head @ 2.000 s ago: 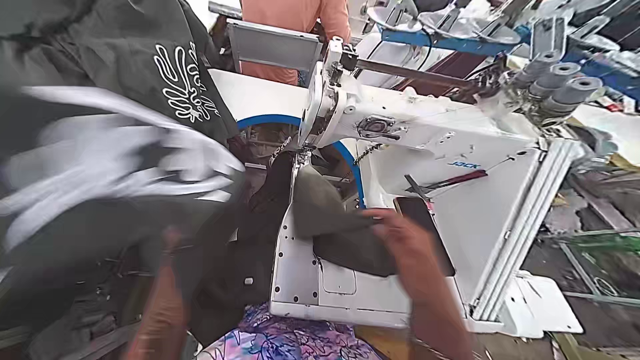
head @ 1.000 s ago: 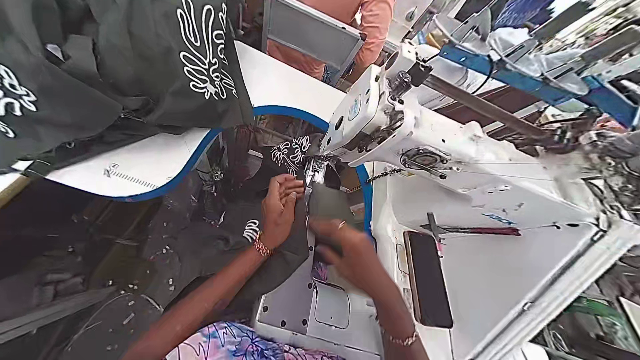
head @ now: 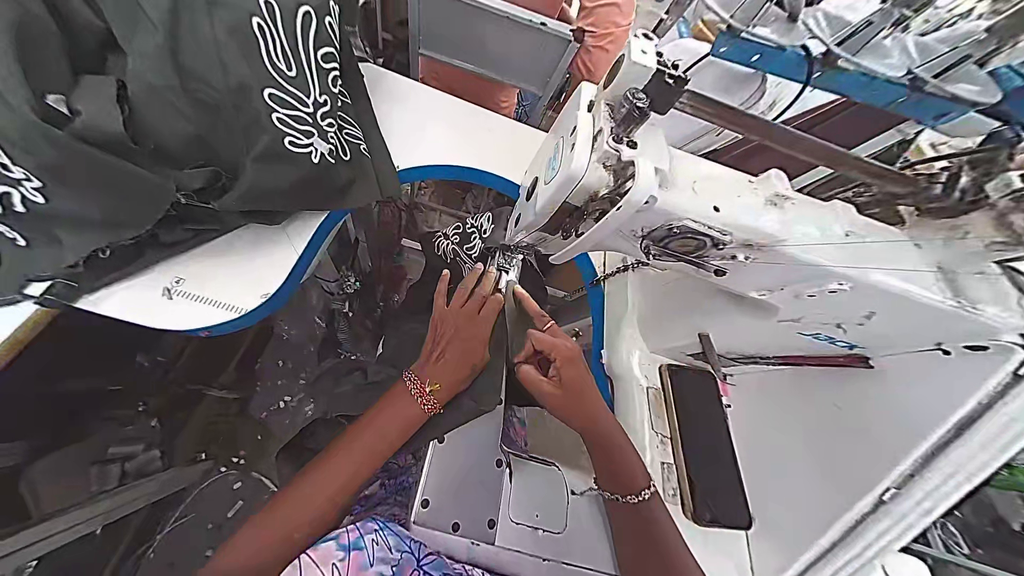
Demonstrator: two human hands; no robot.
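A white Jack sewing machine (head: 744, 232) reaches in from the right, its presser foot (head: 508, 262) down near the middle of the view. Dark grey cloth with a white line print (head: 464, 240) lies under and left of the foot. My left hand (head: 464, 332) rests flat on this cloth, fingers spread, fingertips just below the foot. My right hand (head: 552, 356) is on the cloth's right side, index finger stretched toward the foot and the other fingers curled; whether they pinch cloth cannot be told.
More dark printed cloth (head: 200, 104) is heaped on the white, blue-edged table (head: 448, 112) at upper left. A smartphone (head: 708, 448) and a small tool with a dark red handle (head: 808, 362) lie on the machine bed at right. Another person (head: 604, 32) is beyond a grey panel (head: 492, 40).
The large cloth piece at left two seconds ago has gone from there, and both hands have come together at the presser foot. Since one second ago, my left fingers have spread on the cloth.
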